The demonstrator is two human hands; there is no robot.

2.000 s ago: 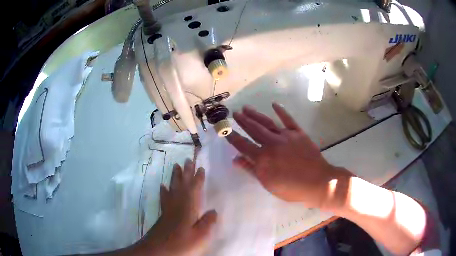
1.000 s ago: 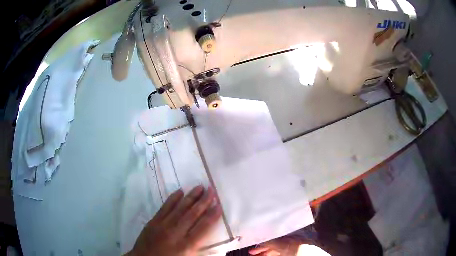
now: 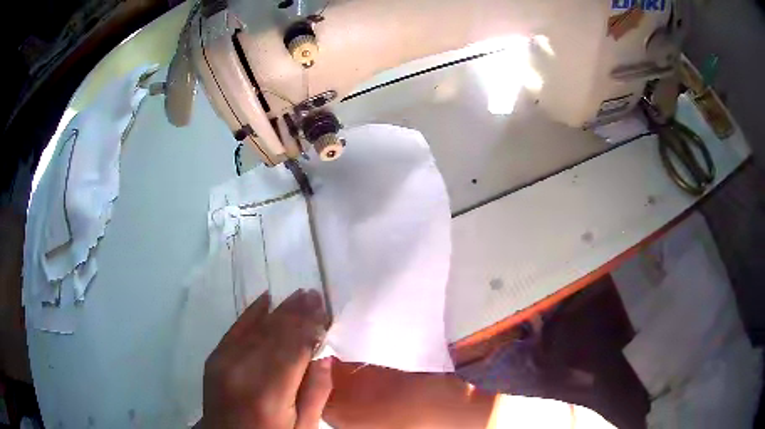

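Note:
A white fabric panel (image 3: 382,243) lies under the presser foot (image 3: 300,178), with a brown-grey line running from the foot toward its near edge. Thin dark lines form a long rectangle on the cloth left of it. My left hand (image 3: 264,360) is at the near end of this line, with a cloth edge between its thumb and fingers. My right forearm comes in from the lower right, and my right hand (image 3: 344,394) is beside and partly behind the left; its fingers are hidden. The sewing machine head (image 3: 252,92) stands over the cloth.
Layered white pieces (image 3: 88,188) with jagged edges lie at the left of the table. Dark-handled scissors (image 3: 686,157) lie at the right by the machine base. Pale cloth (image 3: 684,310) hangs beyond the wooden table edge (image 3: 570,268).
My right hand has left the panel by the needle and come round to the near edge beside my left. My left hand has moved down to that edge. The view has shifted.

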